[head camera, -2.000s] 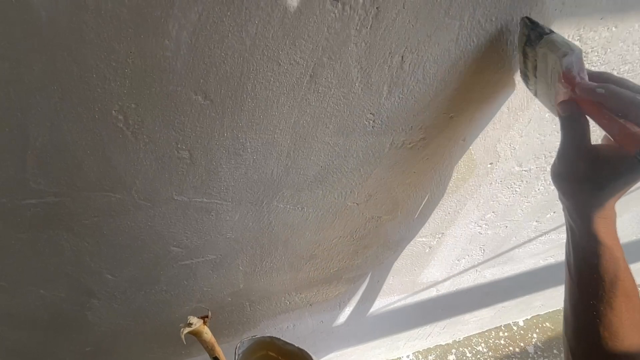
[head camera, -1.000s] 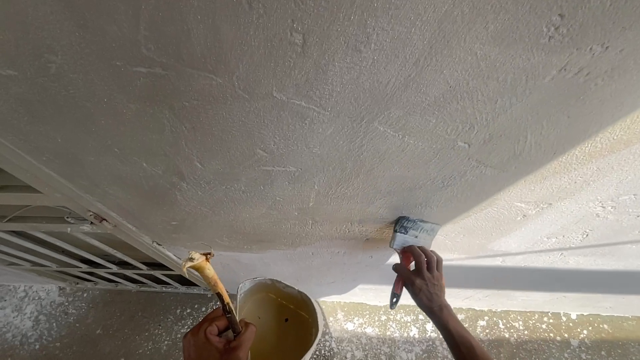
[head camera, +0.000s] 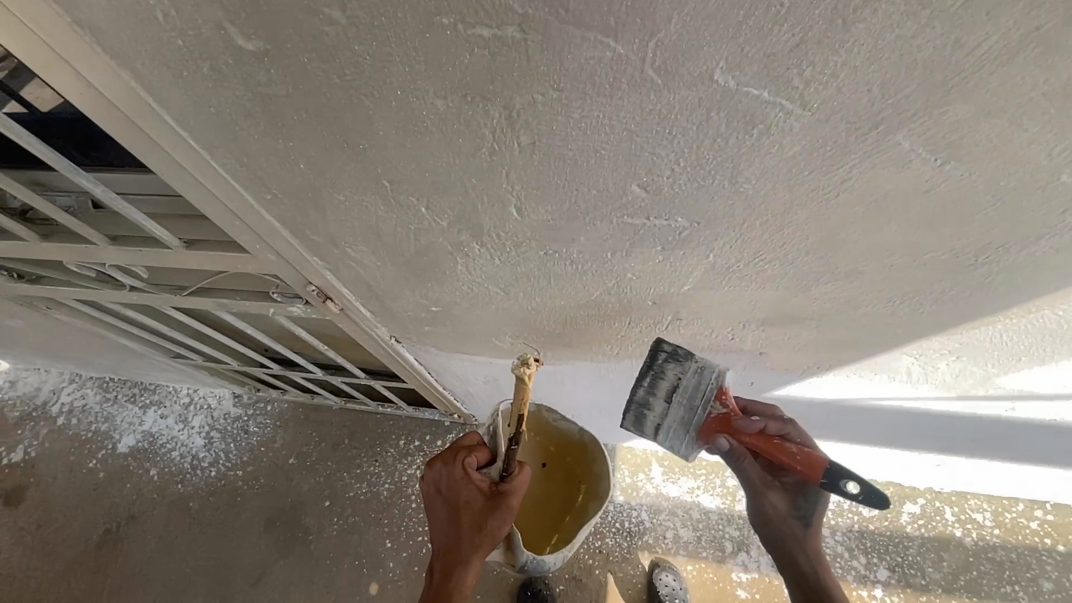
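My left hand (head camera: 469, 502) grips the rim of a white plastic container (head camera: 599, 511) together with a wooden stick (head camera: 519, 406), whose top is crusted with pale material. Yellowish liquid (head camera: 565, 477) with a dark speck lies inside the container. To the right, my right hand (head camera: 779, 477) is closed around the red and black handle of a wide paintbrush (head camera: 678, 398). Its dark bristles, coated with whitish residue, point up and left, in front of the lower part of the rough plastered wall (head camera: 586, 184).
A metal grille (head camera: 167, 318) in a pale frame (head camera: 251, 218) stands at the left. White splatters cover parts of the concrete floor (head camera: 276, 494). Below the container, shoes (head camera: 667, 582) show on the floor. Sunlight falls across the wall's lower right.
The paintbrush has come away from the wall, down and nearer the container. My left hand and the container are now in full view. The view has swung left since the earliest frame.
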